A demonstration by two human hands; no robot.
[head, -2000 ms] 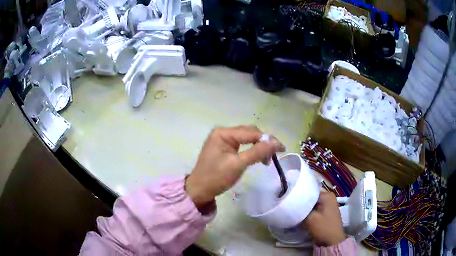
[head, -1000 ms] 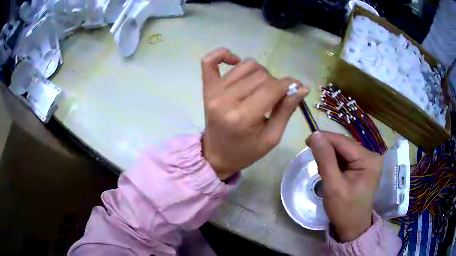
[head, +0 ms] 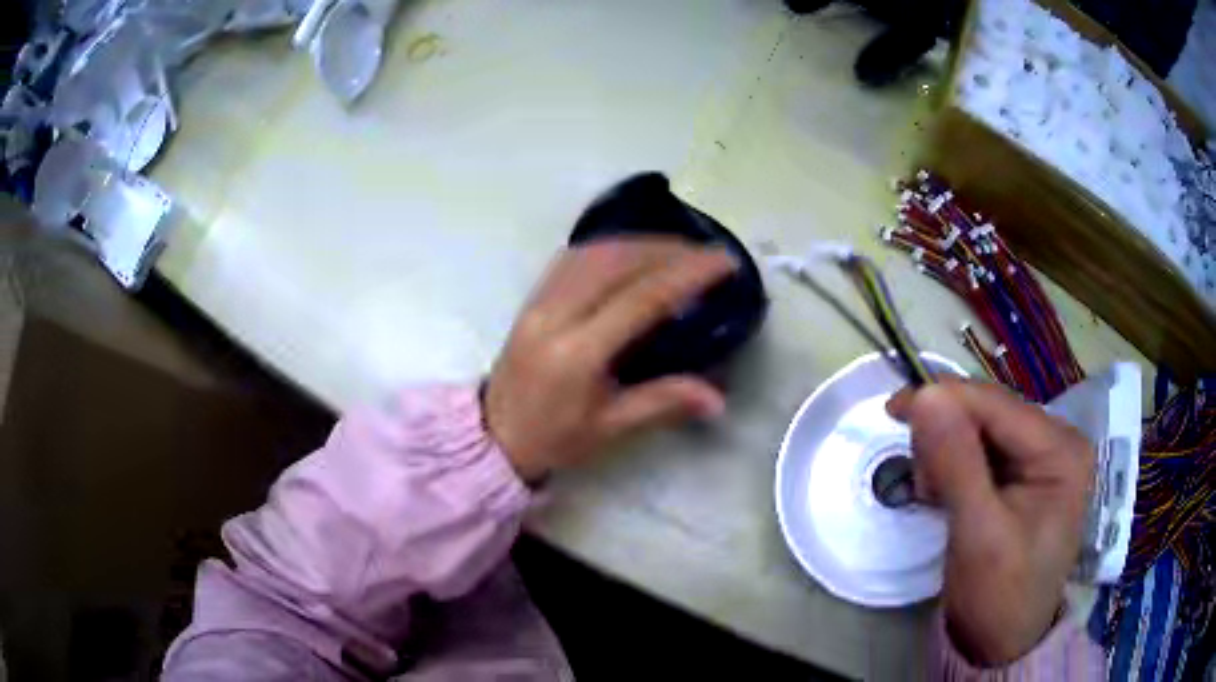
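My left hand (head: 600, 349) is on a black head shell (head: 687, 313) at the middle of the table, its fingers over the shell's near left side. My right hand (head: 1000, 500) pinches a wire harness (head: 880, 313) between thumb and finger, its small white plugs pointing up and left. The white cup (head: 847, 533) lies below the harness with its open side up and a dark round opening inside. The white bracket (head: 1118, 473) shows behind my right hand, partly hidden by it.
White brackets (head: 130, 227) are heaped at the left. An open brown box (head: 1067, 200) of white parts stands at the upper right. A wire bundle (head: 1000, 287) lies in front of it. More wires (head: 1180, 460) hang at the right edge. Black shells (head: 891, 53) are at the top.
My left hand has let go of the white plug and is now on a black shell that has come to the middle. My right hand still holds the harness. The view has shifted.
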